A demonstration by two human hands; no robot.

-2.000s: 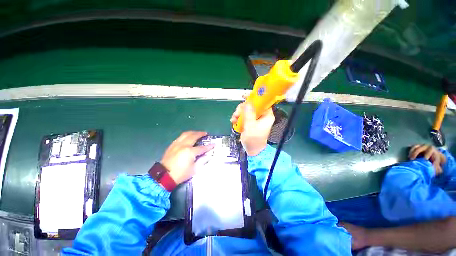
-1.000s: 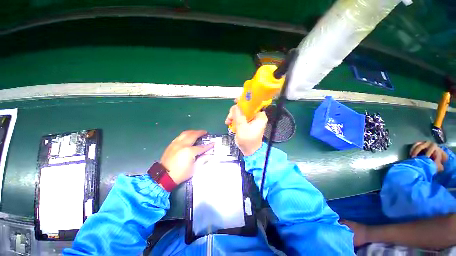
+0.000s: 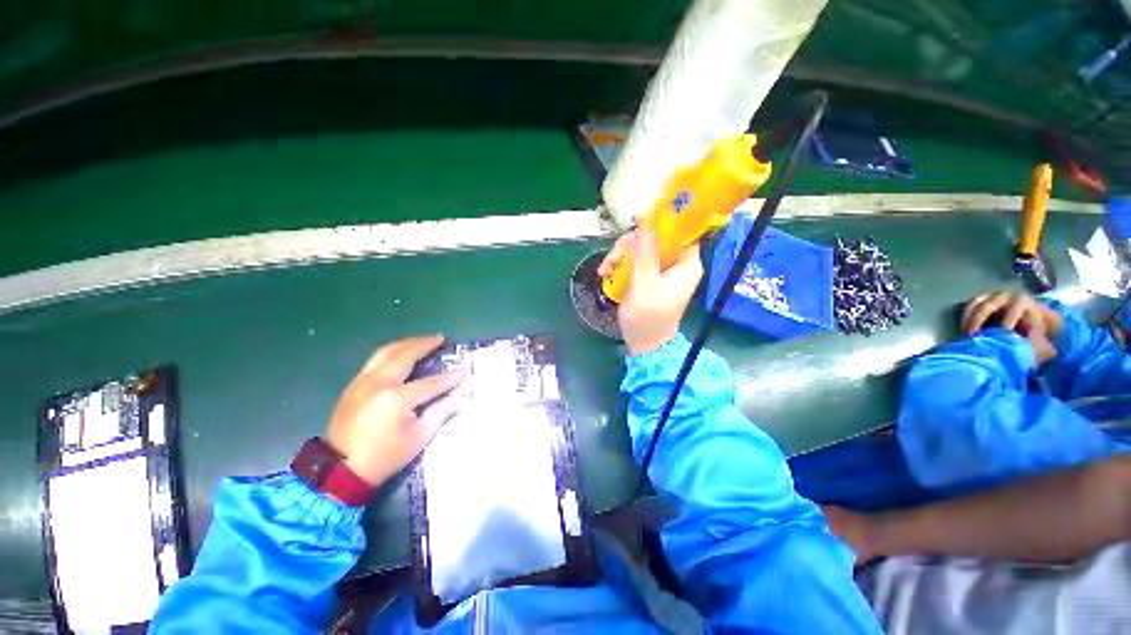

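Note:
An open tablet assembly (image 3: 496,471) lies at the bench's near edge in front of me, its silver-white battery low and its circuit board at the top. My left hand (image 3: 382,409) rests on its upper left corner, fingers spread over the board's edge. My right hand (image 3: 655,288) grips the yellow electric screwdriver (image 3: 695,205), raised to the upper right of the tablet. The screwdriver's tip is over the dark round dish (image 3: 592,295), partly hidden by my hand; I cannot tell if it touches.
A blue screw box (image 3: 794,292) and a dark speckled pile of small hardware (image 3: 868,285) sit at right. A second open tablet (image 3: 112,496) lies at left. A wrapped post (image 3: 695,106) slants over the bench. Another person's hands (image 3: 1011,313) rest near a second screwdriver (image 3: 1036,211).
My right hand has moved the screwdriver away from the tablet's top edge, right toward the dish. The view has shifted. My left hand stays on the tablet.

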